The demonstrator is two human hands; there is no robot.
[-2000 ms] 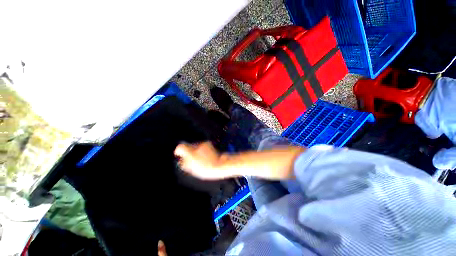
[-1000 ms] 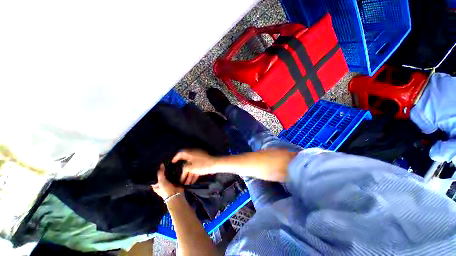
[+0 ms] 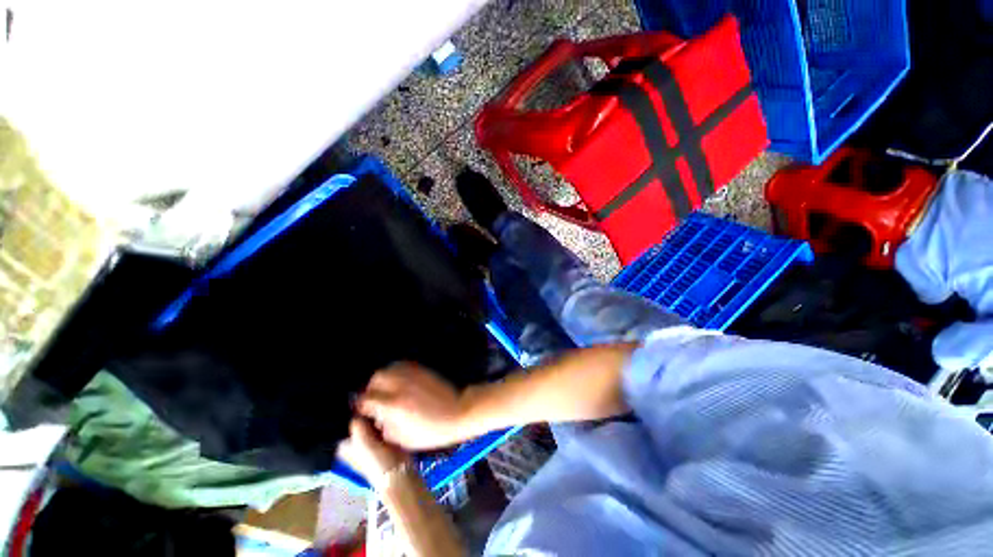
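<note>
Black fabric [image 3: 316,316] lies in a large dark heap over a blue plastic crate [image 3: 256,245] beside and below the white machine table [image 3: 218,98]. My right hand [image 3: 419,405] has curled fingers at the near edge of the heap and appears to grip the fabric there. My left hand [image 3: 370,448] is right beside it, lower, fingers touching or nearly touching the right hand's. What lies between the fingertips is hidden and blurred. The single pieces of the heap cannot be told apart.
A green cloth [image 3: 163,452] hangs at the crate's lower left. A red stool [image 3: 555,131] with a red, black-strapped pad [image 3: 675,141] stands ahead. Blue crates [image 3: 713,267] and a second red stool [image 3: 855,207] are at right. Another person's pale blue sleeve [image 3: 953,234] shows at the right edge.
First my hands were apart, then together on a bunched piece over the heap. Now they are together lower down, at the near edge, and the heap looks flatter.
</note>
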